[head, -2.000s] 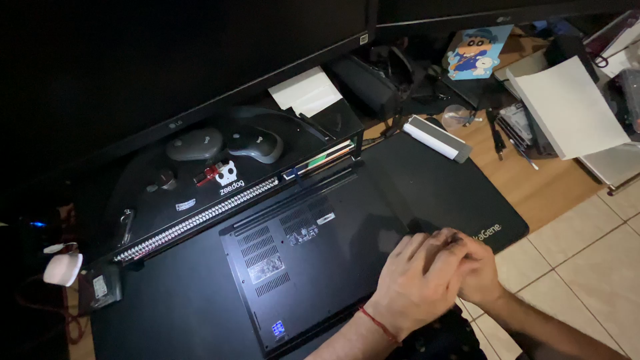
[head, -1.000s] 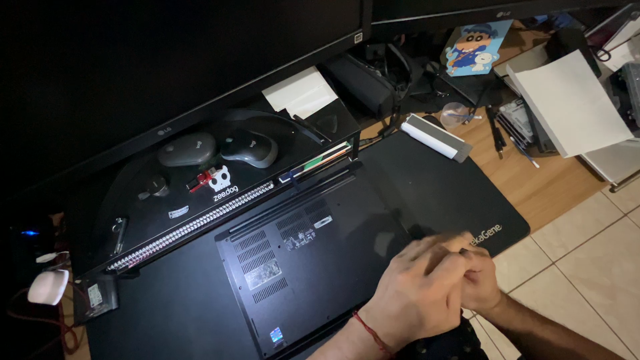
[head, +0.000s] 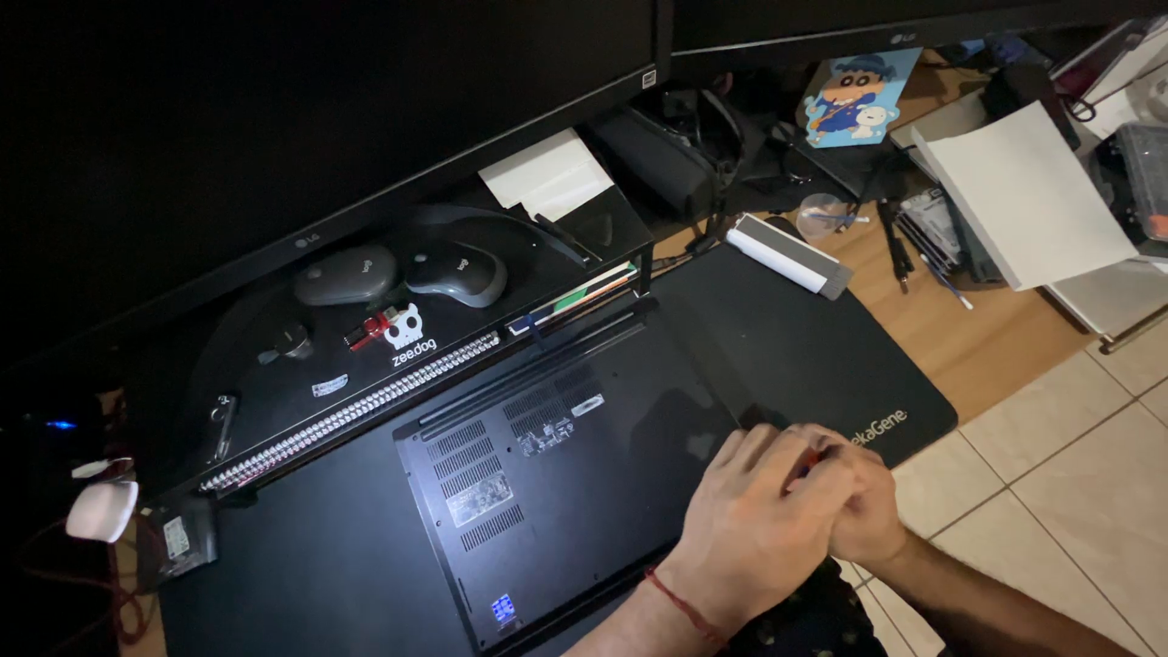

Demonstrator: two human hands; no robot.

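Observation:
A black laptop (head: 630, 474) lies upside down on a dark desk mat (head: 319, 575), its vents and base labels facing up. My left hand (head: 762, 520), with a red string at the wrist, is over the laptop's right front corner. Against it, fingers overlapping, is my right hand (head: 867, 502). A small red thing (head: 805, 467) shows between the fingers; its kind and most of its shape are hidden, and which hand grips it is unclear.
Above the laptop, a monitor riser bears two computer mice (head: 456, 274), a red keychain (head: 370, 330) and a nail clipper (head: 221, 427). A white-and-grey brush (head: 789, 257) lies on the mat's upper right. Papers (head: 1022, 196) and pens (head: 894, 246) are at the right.
The fingers have shifted against each other, and a red thing now shows between them. Both hands stay close together near the laptop's corner.

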